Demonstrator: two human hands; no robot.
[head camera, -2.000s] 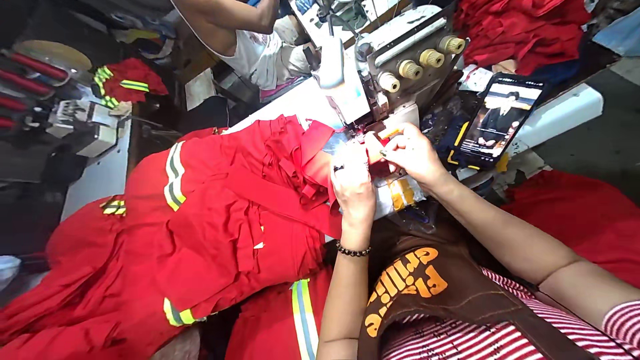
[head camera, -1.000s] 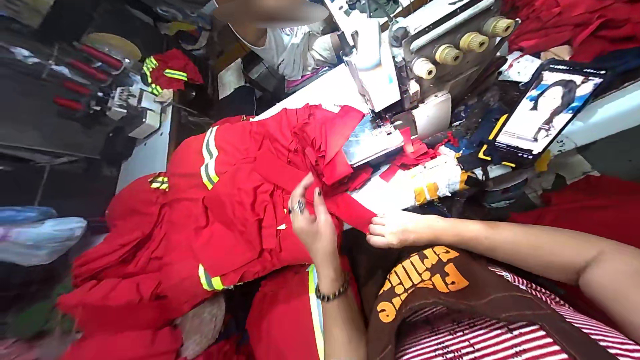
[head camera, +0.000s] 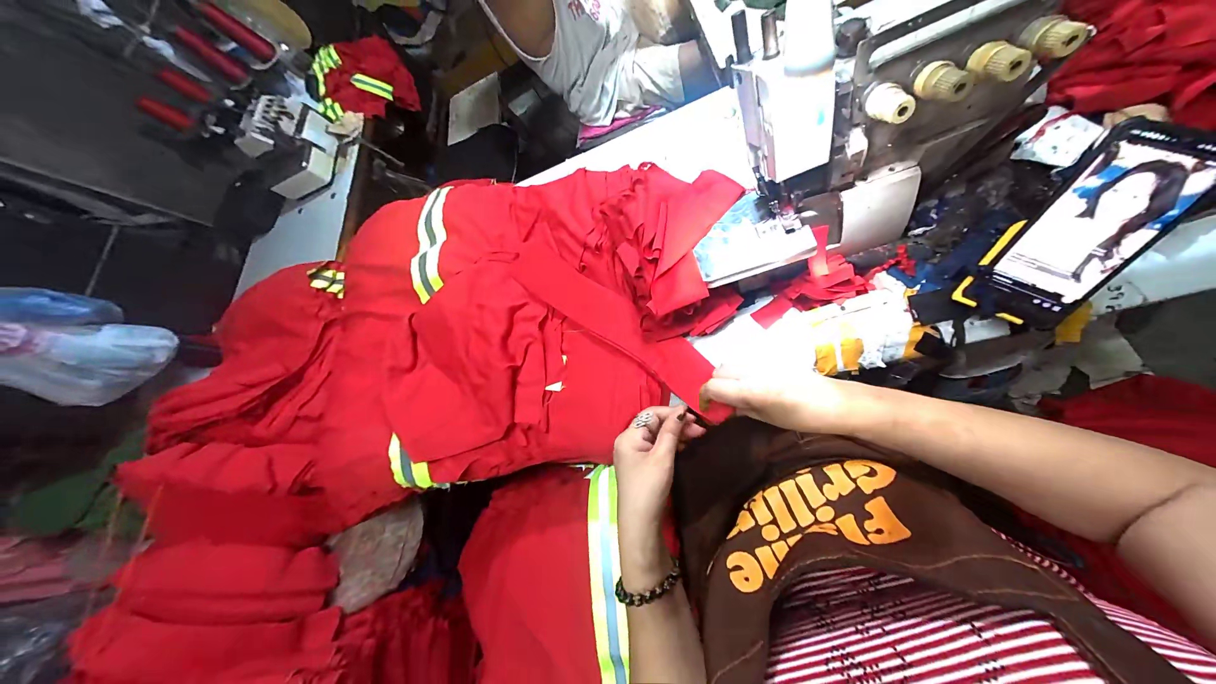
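Red fabric garments (head camera: 494, 342) with reflective stripes (head camera: 432, 242) lie heaped across the sewing table and hang over its near edge. A flat red fabric strip (head camera: 608, 318) runs from the heap down to my hands. Its near end is pinched between the thumb and fingers of my right hand (head camera: 769, 394). Just left of it, my left hand (head camera: 651, 446), with a ring and a beaded bracelet, has its fingertips together at the strip's edge; whether cloth is between them is hard to tell. The needle area of an overlock sewing machine (head camera: 779, 214) is beyond my hands, apart from the strip.
Red scraps (head camera: 831, 280) and a taped white bundle (head camera: 864, 332) lie right of the machine. A phone (head camera: 1107, 218) with a lit screen stands at the right. Another person (head camera: 608, 57) sits across the table. Thread spools (head camera: 209, 57) and a second machine (head camera: 294, 142) are at the upper left.
Both hands were at the machine's needle two seconds ago and have come back toward my body. Since one second ago, my left hand has moved down to the strip's end, beside my right hand.
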